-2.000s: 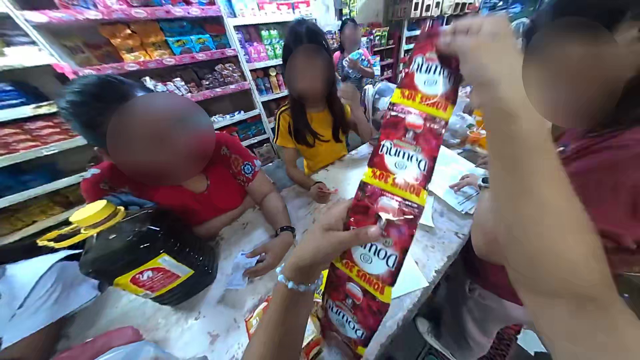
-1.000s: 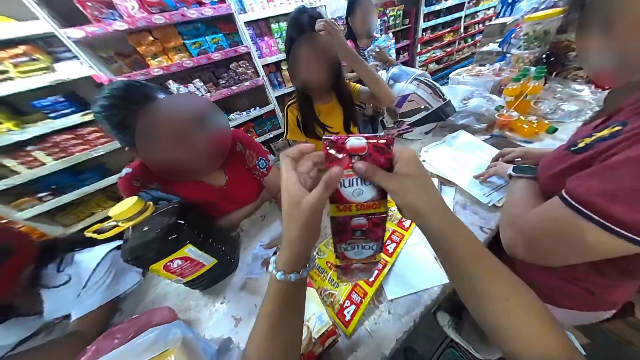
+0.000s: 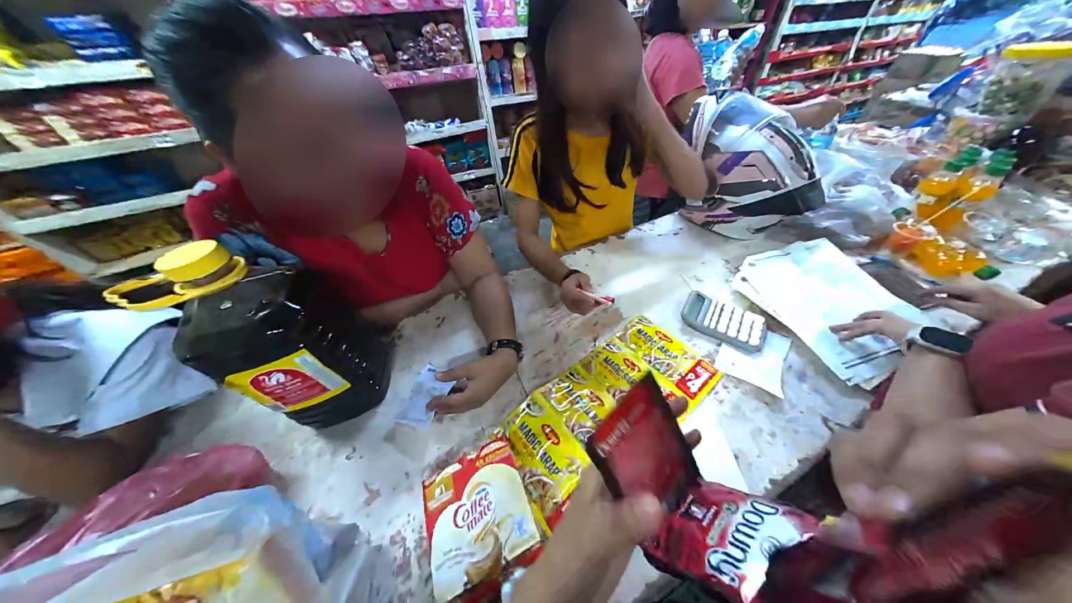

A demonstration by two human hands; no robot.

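A strip of red Downy sachets [image 3: 737,536] hangs folded between my two hands at the lower right. My left hand [image 3: 599,536] grips one end, its thumb on a dark red sachet. My right hand [image 3: 930,461], blurred, is at the strip's other part at the right edge. Just beyond my left hand, a strip of yellow Maggi Magic Sarap packets [image 3: 586,394] lies on the counter [image 3: 477,335]. A Coffee-mate pouch [image 3: 481,519] lies beside it. Farther off rest a grey calculator [image 3: 724,321] and white papers [image 3: 825,301].
A large dark jug with a yellow cap [image 3: 285,352] stands at left, behind plastic bags [image 3: 201,544]. A helmet [image 3: 749,167] and orange drink bottles [image 3: 946,226] are at back right. People stand around the counter; one holds a slip of paper [image 3: 423,394].
The Downy strip, held up before me earlier, is now low at the right and folded. Both my hands have moved down and to the right. The view has shifted closer to the counter.
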